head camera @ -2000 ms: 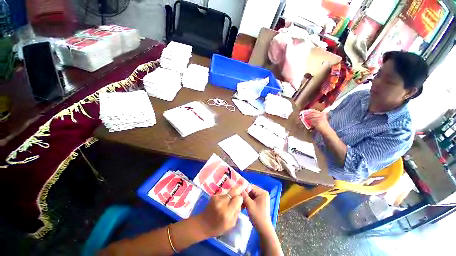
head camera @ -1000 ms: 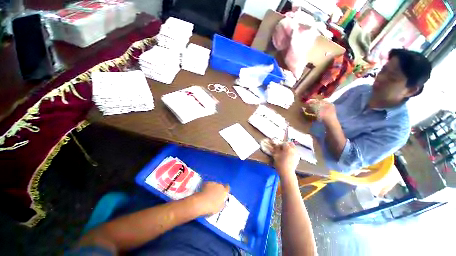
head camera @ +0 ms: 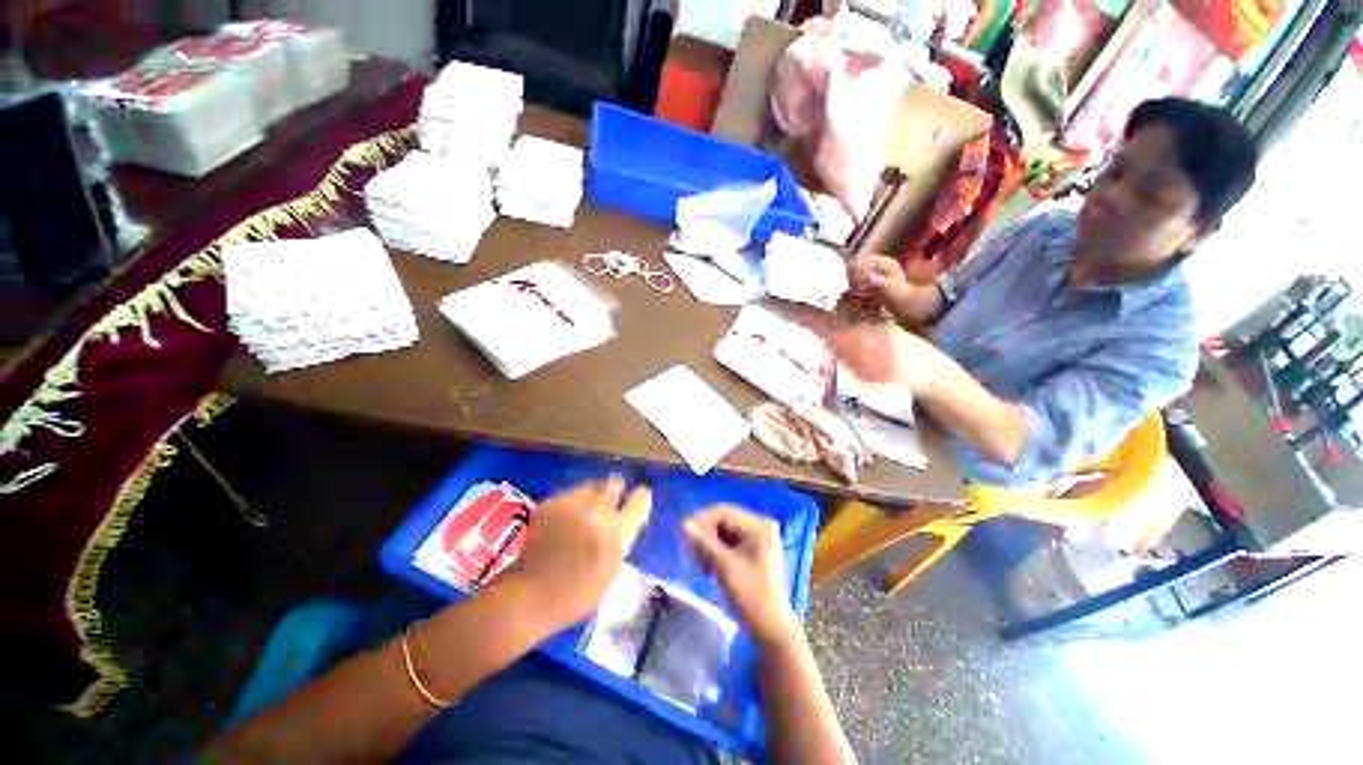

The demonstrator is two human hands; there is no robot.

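Note:
The blue tray (head camera: 800,575) lies at my lap. My left hand (head camera: 586,541) is over its middle, fingers bent, partly covering red-and-white packed cards (head camera: 481,535) at the tray's left. My right hand (head camera: 740,556) is over its right part, fingers curled. A faint shine shows between the hands, but I cannot tell whether either holds a clear bag. Clear, greyish packing bags (head camera: 691,646) with a dark diagonal mark lie in the tray's near right part, below my hands.
A white card (head camera: 688,417), a stack of packed cards (head camera: 526,317), rubber bands (head camera: 628,269) and a crumpled beige bundle (head camera: 807,438) lie on the brown table. White stacks (head camera: 319,299) stand left, a second blue bin (head camera: 658,172) behind. A person (head camera: 1046,329) sits at the right.
My right hand has left the beige bundle and come back over the tray. My left hand has lifted off the bags and moved up and left. The other person's arm now reaches over the table.

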